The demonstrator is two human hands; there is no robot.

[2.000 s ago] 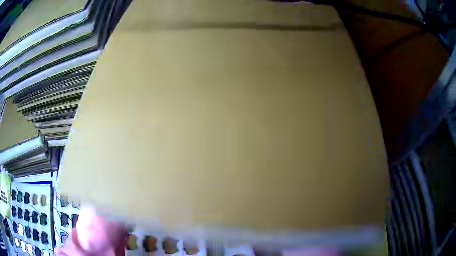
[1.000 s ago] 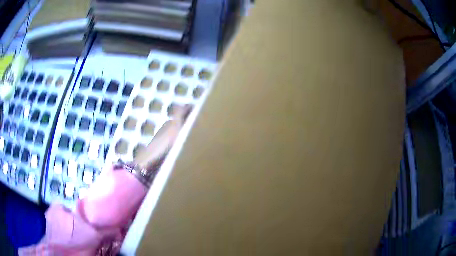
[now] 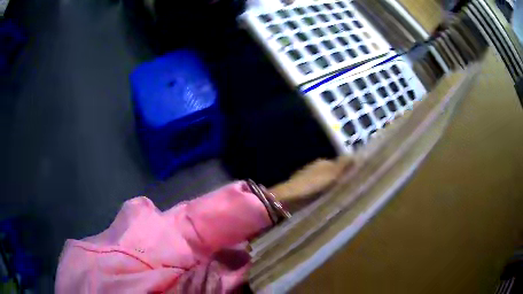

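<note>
A tray stack [image 3: 424,212] with a plain brown top and white and brown layered edges fills the lower right, tilted and close to the camera. My left hand [image 3: 315,179], below a pink sleeve with a dark band at the wrist, is against the stack's left side and holds it. The hand is blurred and its fingertips are hidden by the stack. My right hand is not in the picture.
Two white foam trays [image 3: 291,57] with rows of dark-filled pockets lie beyond the stack, one nearer [image 3: 414,80]. More layered stacks [image 3: 427,60] stand at the top right. A blue plastic stool [image 3: 172,92] stands on the floor at left.
The view has swung left, bringing the floor and blue stool in. The foam trays have shifted up and right in the picture. The stack now shows its layered side at lower right.
</note>
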